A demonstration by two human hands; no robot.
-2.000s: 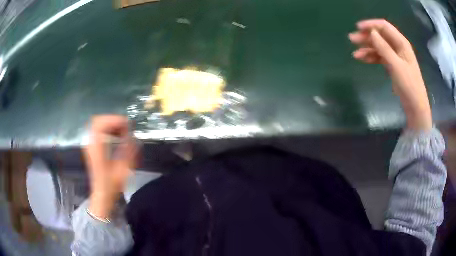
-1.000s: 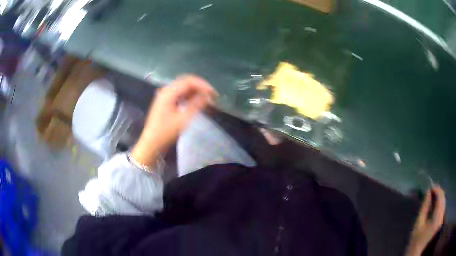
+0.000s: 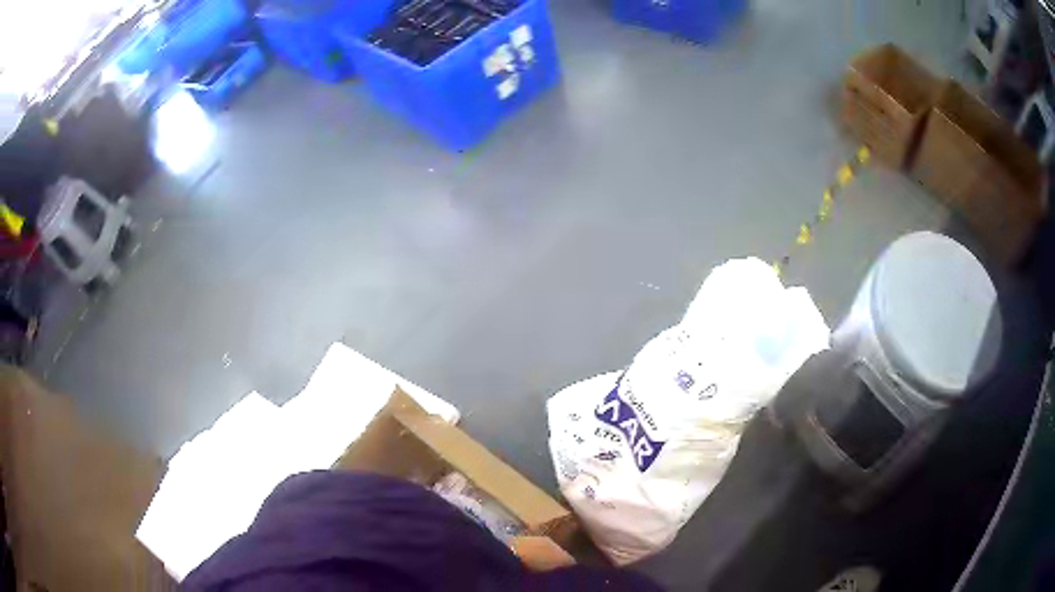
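Observation:
Neither of my hands is in the picture. Nearest in front of me, a brown open carton (image 3: 480, 453) stands on the floor, partly hidden by my dark clothing, with some pale contents showing inside. White sheets (image 3: 272, 445) lie behind and left of it. A large white woven sack (image 3: 683, 405) with purple-blue lettering stands to the right of the carton.
A stool-like thing with a round grey-white top (image 3: 937, 312) stands at the right. Blue crates (image 3: 463, 98) with dark parts are at the top. Brown boxes (image 3: 978, 150) stand upper right. A grey stool (image 3: 83, 231) is at the left. Brown cardboard (image 3: 75, 497) is lower left.
The view has swung from the green bench to the floor on my left. The yellow patch and both hands have left the picture. The sack, carton and blue crates now show.

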